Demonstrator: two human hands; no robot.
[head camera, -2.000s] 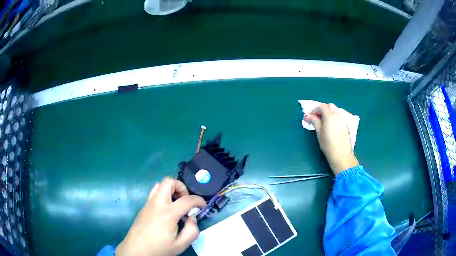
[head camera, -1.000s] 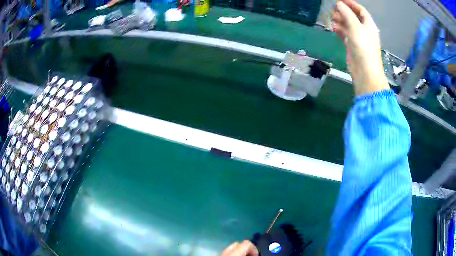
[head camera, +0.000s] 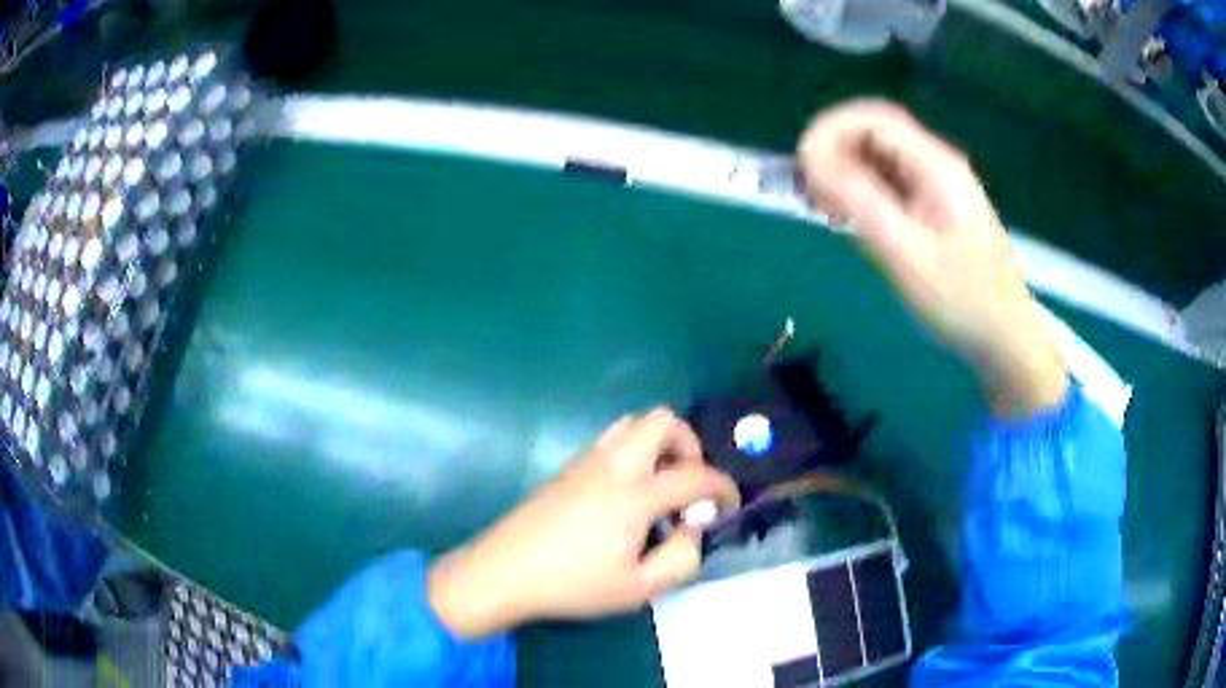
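The black projector module (head camera: 793, 450), with its round blue-white label and finned right edge, lies on the green mat. My left hand (head camera: 592, 531) is at its lower left, thumb and fingers closed on a small white round part (head camera: 701, 512). Thin wires (head camera: 840, 484) loop right from there to the white liner sheet (head camera: 733, 632), which bears black pads (head camera: 861, 608). A short brown wire (head camera: 780, 343) sticks up from the module. My right hand (head camera: 928, 235) is raised over the white rail, blurred, fingers curled; whether it holds anything is unclear. The tweezers cannot be seen.
A tray of round white parts (head camera: 101, 255) stands at the left. The white rail (head camera: 444, 131) crosses behind the mat, with the dark green conveyor (head camera: 538, 61) beyond it. A pale object (head camera: 861, 20) sits at the top edge. White paper (head camera: 1096, 370) shows beside my right sleeve.
My right hand went from the white paper up past the conveyor, then came back down to above the rail. My left hand stays on the white part. The view shifted left and up, then partly down.
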